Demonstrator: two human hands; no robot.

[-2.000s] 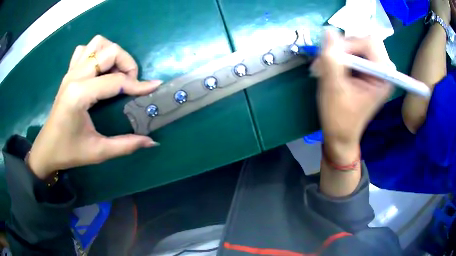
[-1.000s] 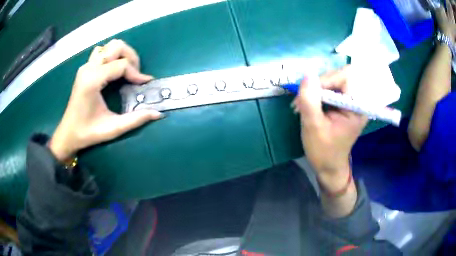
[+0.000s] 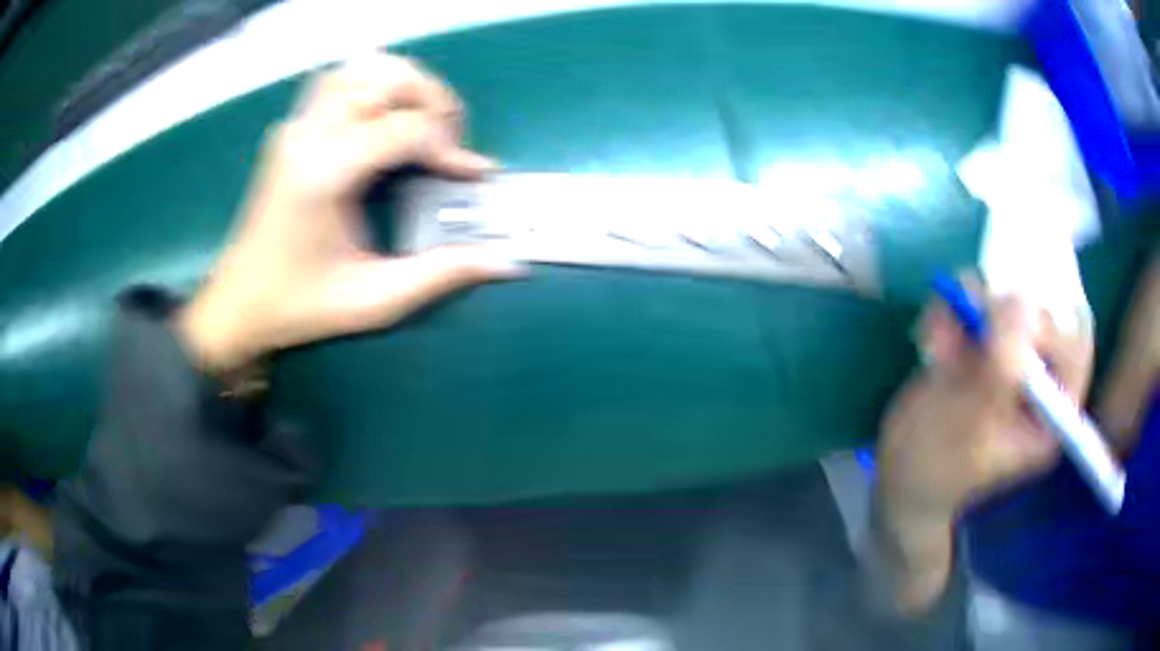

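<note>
The frame is blurred. A whitish-grey bar housing (image 3: 662, 232) lies on the glossy green work surface, with its row of round parts smeared by the blur. My left hand (image 3: 363, 210) grips its left end between thumb and fingers. My right hand (image 3: 973, 413) holds a white paint marker (image 3: 1071, 426) like a pen, its blue tip pointing up and left. The tip is apart from the bar, to the right of its right end.
A crumpled white tissue (image 3: 1033, 191) lies right of the bar, beside a blue bin (image 3: 1081, 95). A white strip (image 3: 274, 48) edges the surface at the back, with a dark bar beyond it. A neighbour's arm (image 3: 1136, 363) shows at the right edge.
The marker tip has left the bar's right end, and my right hand has moved right and down. The view has shifted, and the bar now slopes slightly down to the right. My left hand still grips it.
</note>
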